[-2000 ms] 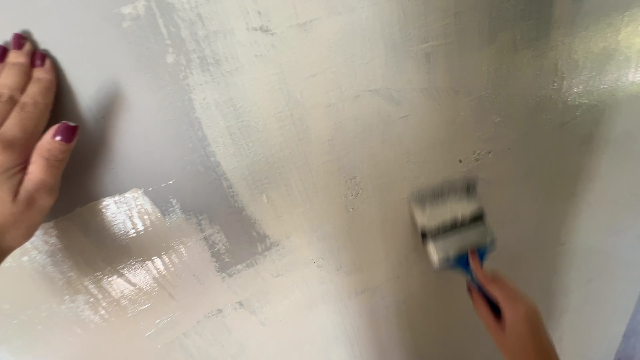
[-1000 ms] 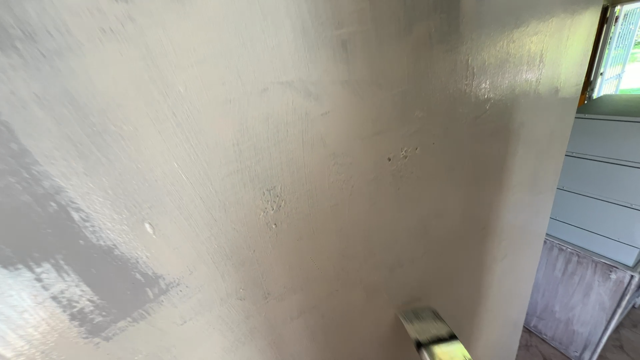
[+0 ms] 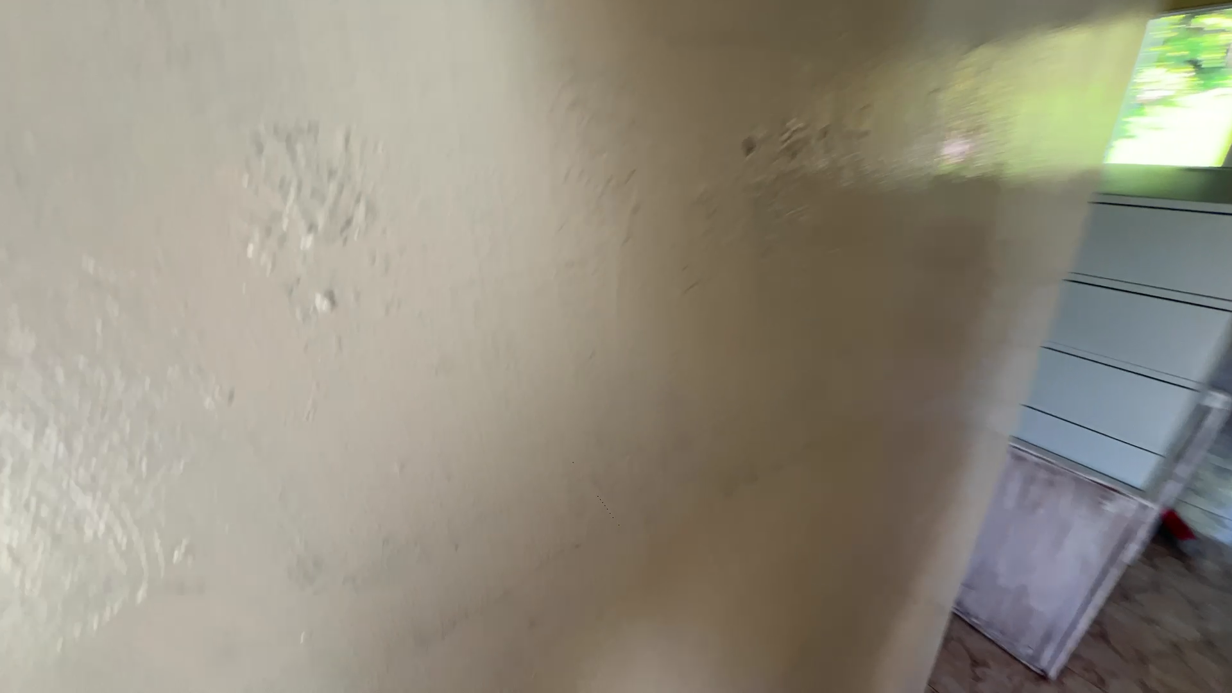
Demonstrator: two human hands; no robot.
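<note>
A wet-looking, beige-painted panel or wall surface (image 3: 539, 366) fills most of the head view. Rough, bumpy patches show in its coating, one at the upper left (image 3: 308, 202) and a smaller one at the upper right (image 3: 794, 144). Glossy reflections lie along its upper right part and left edge. Neither my left hand nor my right hand is in the picture, and the paintbrush is out of sight too.
Past the panel's right edge stands a white drawer-like or panelled unit (image 3: 1136, 318). Below it is a board with patchy whitish paint (image 3: 1044, 558) on a brown patterned floor (image 3: 1174, 616). A bright window (image 3: 1174, 96) is at the top right.
The view has shifted right and closer to the surface. My left hand, seen two seconds ago, and the brush, held in my right hand then and partly visible one second ago, have left the view.
</note>
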